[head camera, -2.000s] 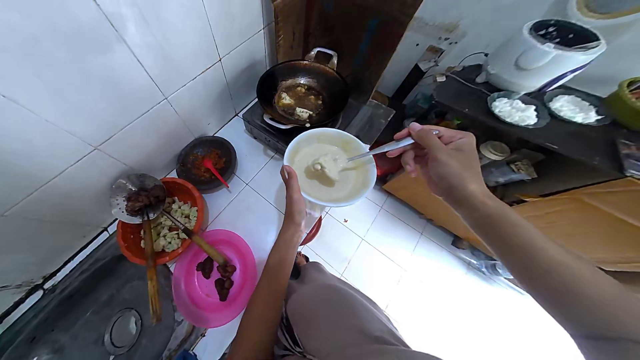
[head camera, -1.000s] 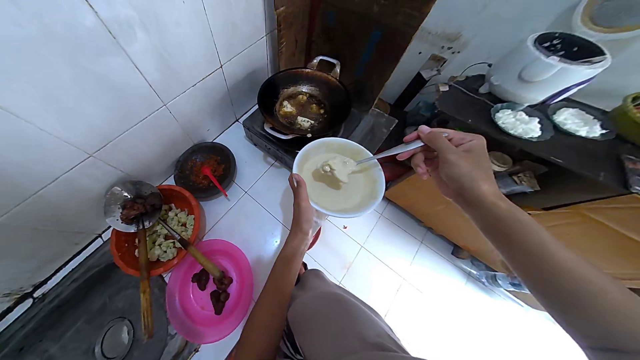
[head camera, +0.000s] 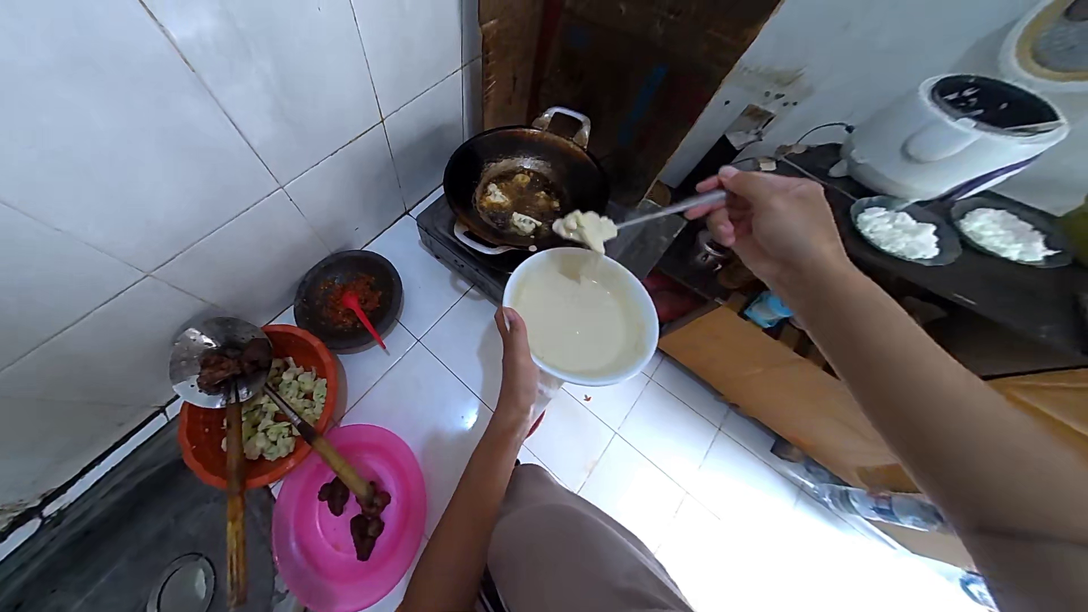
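Observation:
My left hand (head camera: 515, 361) holds a white bowl (head camera: 651, 327) of pale batter (head camera: 578, 323) by its left side, the thumb at the rim. In my right hand (head camera: 765, 217) is the handle of a metal spoon (head camera: 667, 211). A batter-coated lump (head camera: 586, 229) rests on the spoon, above the bowl's far rim, with batter hanging below it. Just beyond, a dark wok (head camera: 463, 170) with metal handles sits on a stove (head camera: 438, 234). Several battered pieces (head camera: 525, 223) lie in the oil in it.
At left are a stone mortar (head camera: 308, 297) with red paste and a red spoon (head camera: 364, 319), an orange basin (head camera: 200, 442) of chopped pale pieces, a skimmer (head camera: 183, 361) holding dark pieces, and a pink plate (head camera: 293, 552). A white rice cooker (head camera: 892, 153) and two small plates stand right.
My right hand has raised the spoon with the coated lump out of the batter, toward the wok. The bowl remains in my left hand.

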